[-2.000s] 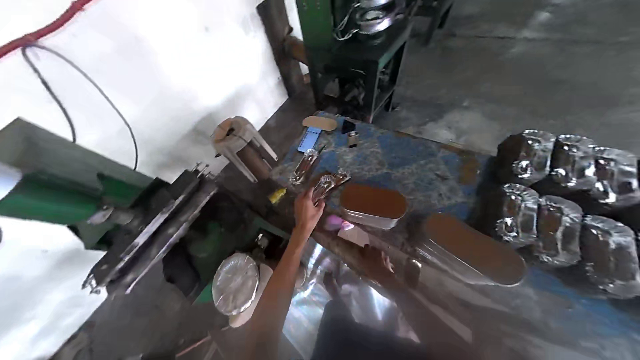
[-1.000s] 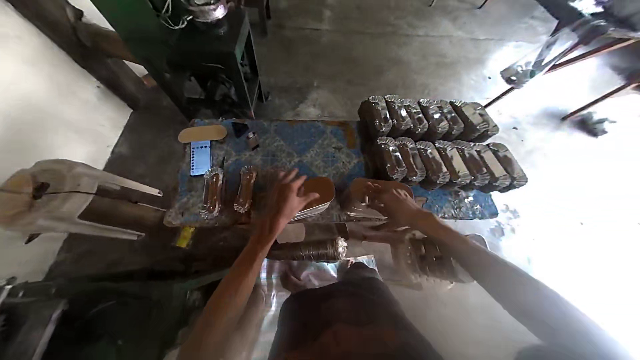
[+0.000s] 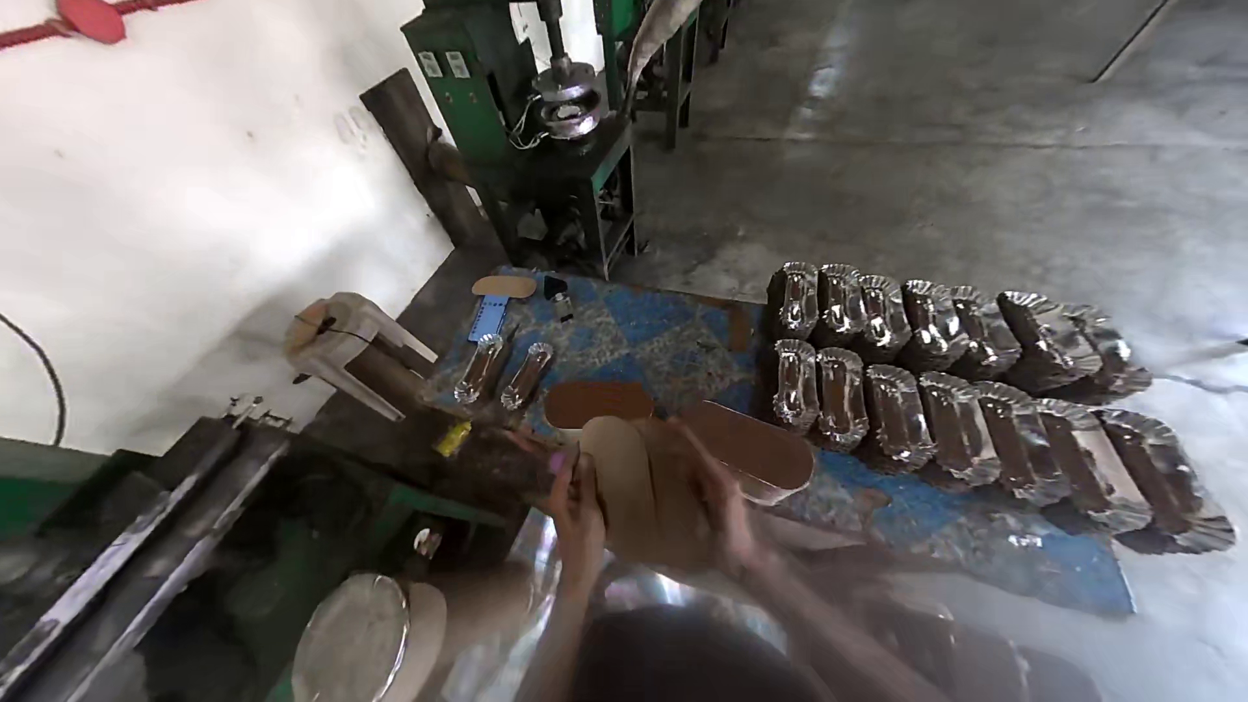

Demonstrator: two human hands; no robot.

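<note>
Two oval cardboard pieces (image 3: 620, 478) are held upright between my hands, close to my body. My left hand (image 3: 577, 507) grips their left side, and my right hand (image 3: 720, 497) is on the right side, blurred. Just beyond them on the table lie a stack of brown oval pieces (image 3: 597, 402) and, to its right, a longer stack of brown ovals (image 3: 751, 448). Two fluted foil trays (image 3: 480, 370) stand farther left. Rows of nested foil trays (image 3: 899, 416) fill the right side of the table.
A blue-topped table (image 3: 634, 327) bears a phone-like blue object (image 3: 488, 318) and a tan oval piece (image 3: 504, 286). A plastic stool (image 3: 353, 336) stands left, a green press machine (image 3: 487, 107) behind. Near my left forearm is a round foil-edged stack (image 3: 353, 639).
One second ago my hands were apart, each over a stack of oval pieces; now they are together, holding oval pieces between them. The view has swung left.
</note>
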